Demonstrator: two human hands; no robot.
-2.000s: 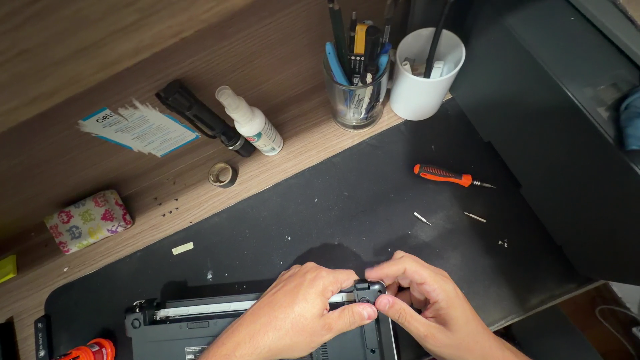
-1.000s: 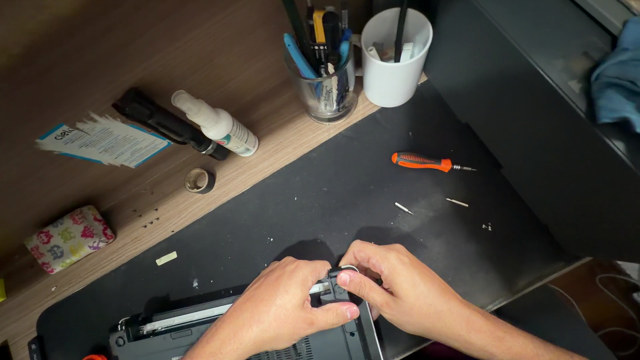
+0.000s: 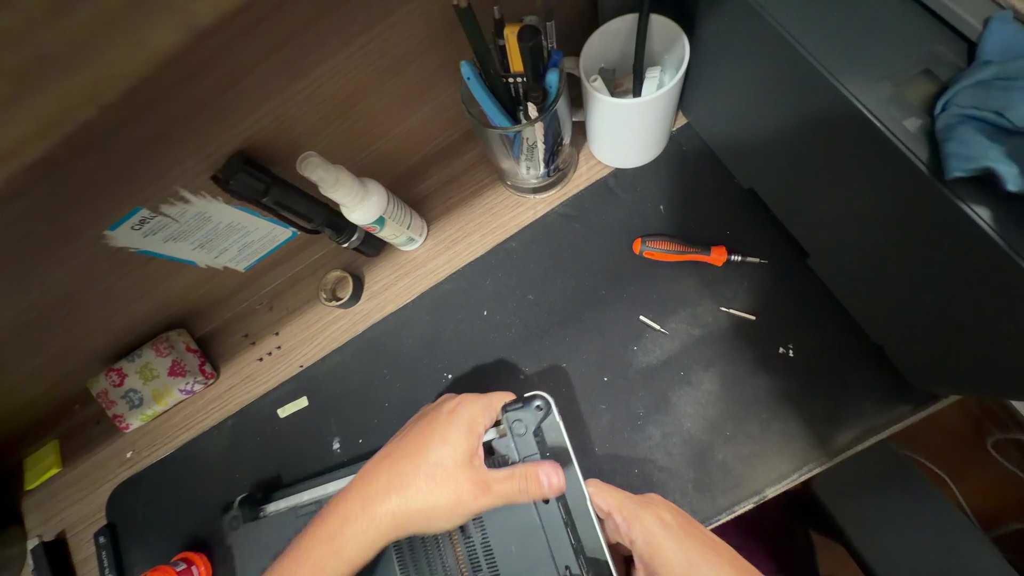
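Observation:
An upturned laptop lies at the bottom of the view, its vented underside showing. My left hand grips its hinge-end corner, the thumb lying on the casing and the fingers over the rear edge. My right hand is at the laptop's right side edge, fingertips against the silver rim and partly hidden. Beyond the hands, on the black desk mat, lie an orange and black screwdriver and two loose screwdriver bits, one nearer the laptop, the other to its right.
On the wooden ledge stand a glass of pens, a white mug, a spray bottle, a black flashlight, a tape roll and several tiny screws. A dark cabinet borders the right. An orange object sits lower left.
My right hand has moved from the hinge corner down along the laptop's right edge. My left hand stays at the corner, which now shows more fully.

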